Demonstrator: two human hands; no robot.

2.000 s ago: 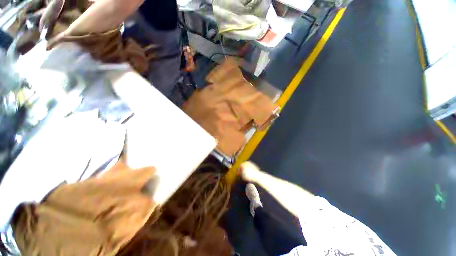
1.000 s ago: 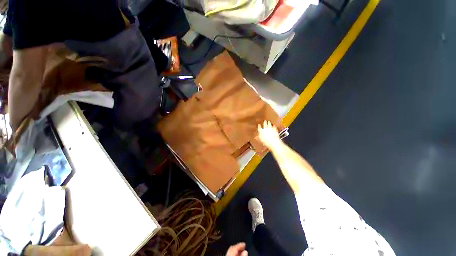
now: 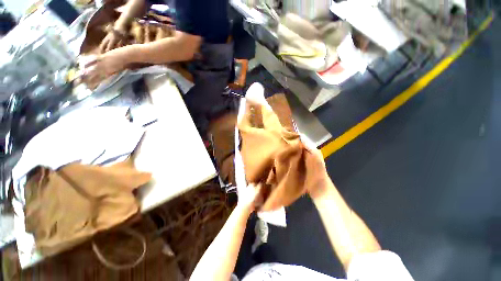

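A tan bag piece [image 3: 269,148], floppy and folded, is held up in front of me over the low stand. White edges show along its left side and below it. My left hand [image 3: 251,196] grips its lower left edge. My right hand [image 3: 314,167] grips its right side. My fingers are partly hidden by the folds. Brown pieces [image 3: 222,137] lie on the low stand behind it.
A white table [image 3: 178,140] at the left bears another tan bag piece [image 3: 82,206] with a handle loop hanging down. Brown strips [image 3: 192,219] lie below it. Another person [image 3: 200,33] works behind the table. A yellow line [image 3: 406,93] crosses the dark floor at the right.
My right hand has gone from touching the pile on the stand to gripping a tan piece at its side. My left hand has come up and grips it too. The piece is lifted and folded.
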